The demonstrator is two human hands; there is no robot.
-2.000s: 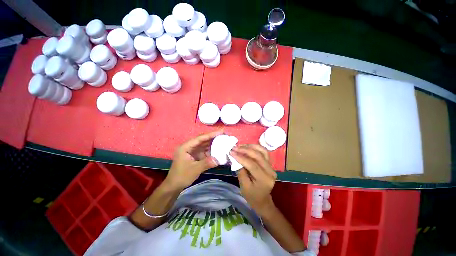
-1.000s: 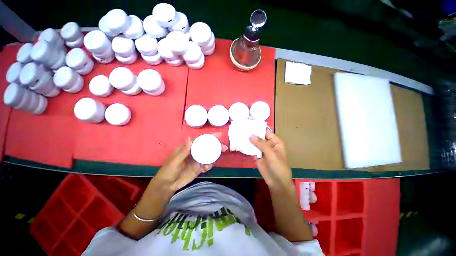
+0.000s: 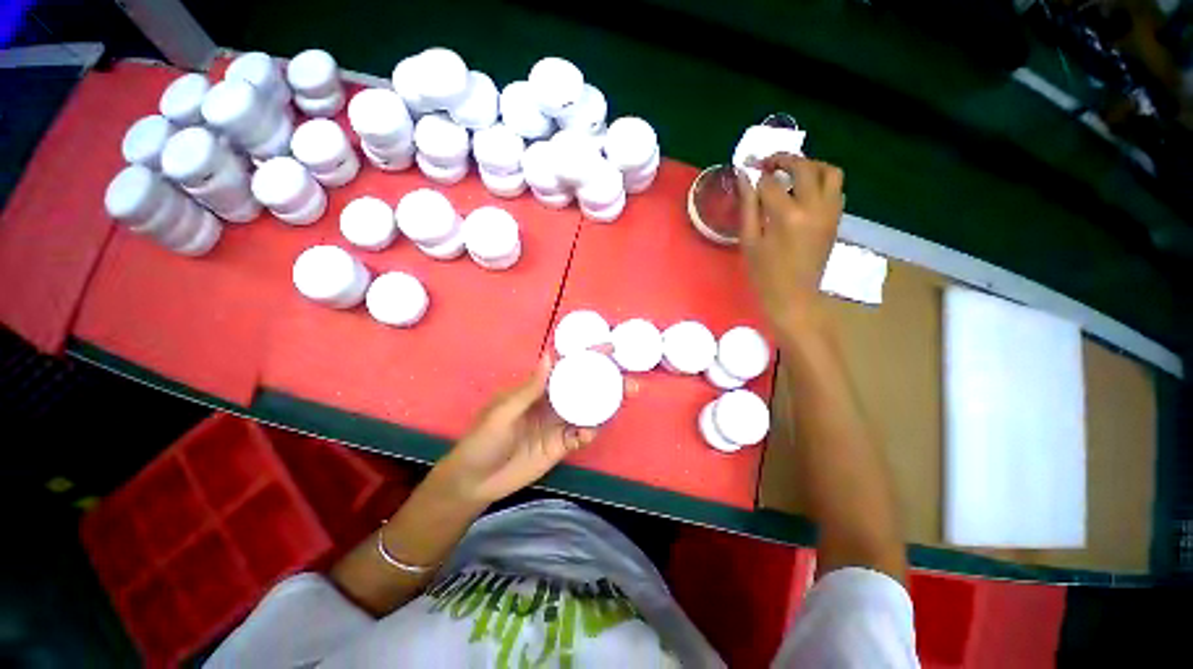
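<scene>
My left hand (image 3: 517,438) holds a white round unit (image 3: 585,388) with its disc top facing up, above the front of the red mat (image 3: 445,379). My right hand (image 3: 793,229) is at the back of the mat and holds a white wiping cloth (image 3: 767,146) at the top of the solvent dispenser bottle. The bottle is mostly hidden by the hand and cloth; its round dish (image 3: 716,205) shows to the left of my fingers. A row of white units (image 3: 688,346) stands just behind my left hand, with more units (image 3: 742,418) to its right.
Many white units (image 3: 442,140) stand clustered at the back left. Spare wipes (image 3: 854,273) and a white foam sheet (image 3: 1015,418) lie on brown board (image 3: 916,392) at right. Red divided trays (image 3: 209,529) sit below the bench edge; the right one is mostly hidden by my right arm.
My right hand has moved with the cloth from beside the unit to the bottle at the back. My left hand still holds a unit, now without the cloth against it. The camera view has tilted.
</scene>
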